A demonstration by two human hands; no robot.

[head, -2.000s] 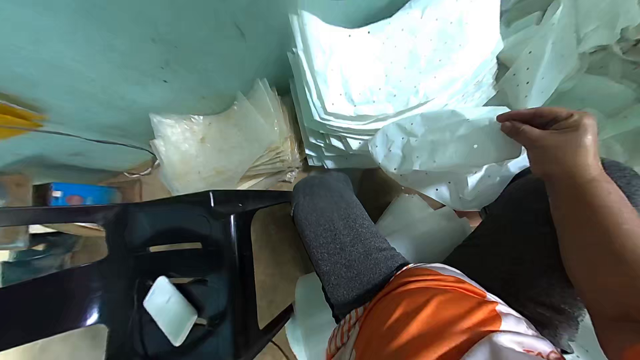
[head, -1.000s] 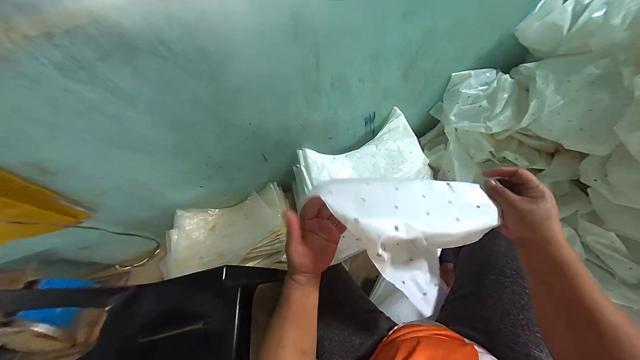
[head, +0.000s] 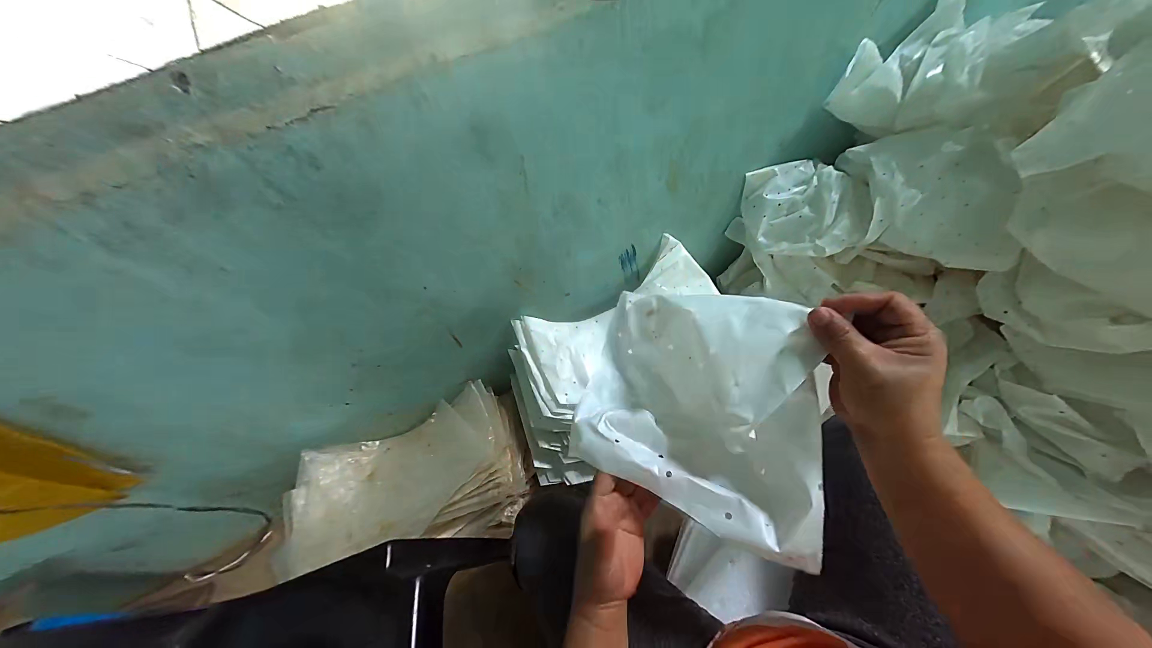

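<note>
A white translucent sheet with small punched holes hangs spread in front of me. My right hand pinches its upper right corner between thumb and fingers. At its lower left edge is my left hand, palm up; its fingertips are partly behind the sheet, so whether they grip it is unclear. Behind the sheet, against the wall, stands a stack of similar perforated sheets, partly covered.
A yellowed stack of sheets lies left of the white one. Crumpled perforated sheets are heaped high along the right. A black plastic chair is at the lower left, below a green wall. A yellow object is at the left edge.
My left hand, out of view two seconds ago, has come to the sheet's lower left edge. The sheet is more spread out than a second ago. The view has tilted up toward the wall.
</note>
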